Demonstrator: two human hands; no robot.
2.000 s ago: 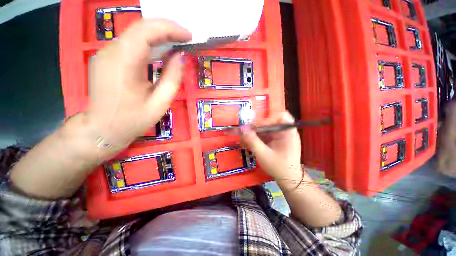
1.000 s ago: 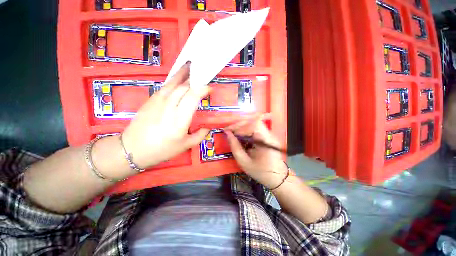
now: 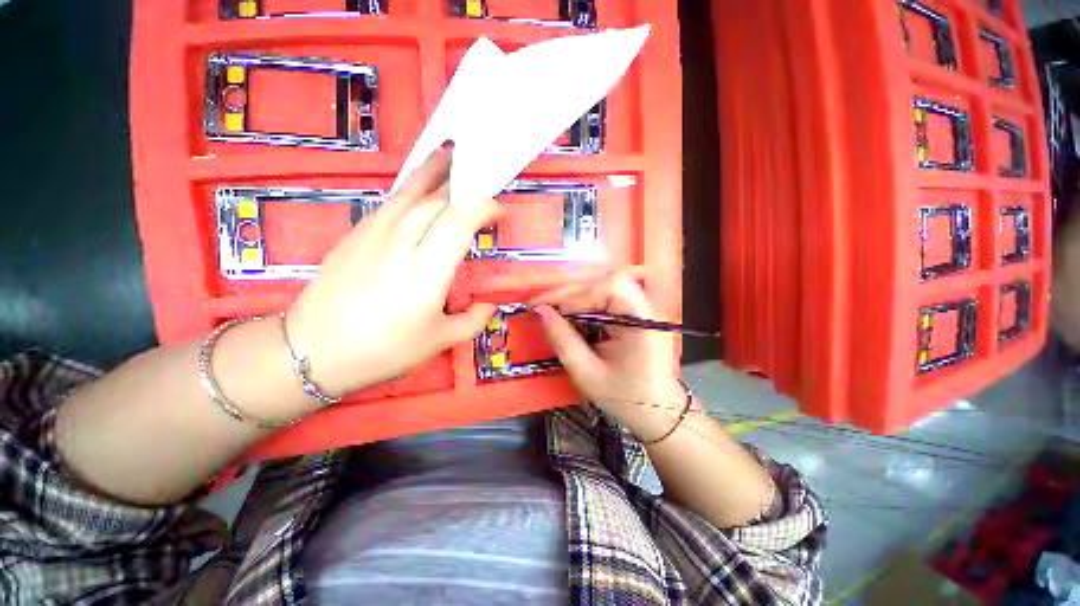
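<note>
A phone frame [image 3: 490,346] with yellow pads lies in the lower right pocket of the red foam tray [image 3: 409,62]. My left hand [image 3: 385,278] holds a folded white release liner [image 3: 503,107] between its fingers, above the tray's middle; its thumb tip is at the frame's upper left edge. My right hand [image 3: 610,343] holds dark tweezers [image 3: 645,322] over the same frame, their shaft pointing right. The fingertips hide the tweezer tip and part of the frame. I cannot tell whether a small piece is at the tip.
Other phone frames [image 3: 293,102] lie in the tray's pockets, one partly under my left hand. A stack of red trays [image 3: 776,213] stands to the right, its top tray holding more frames [image 3: 944,240]. Dark green surface [image 3: 65,213] shows at the left. Red items [image 3: 1007,533] lie at the lower right.
From two seconds ago, both hands moved down to the lower right frame, and the liner now shows folded. Over the last second, the hands barely moved; the tweezers' shaft swung slightly upward.
</note>
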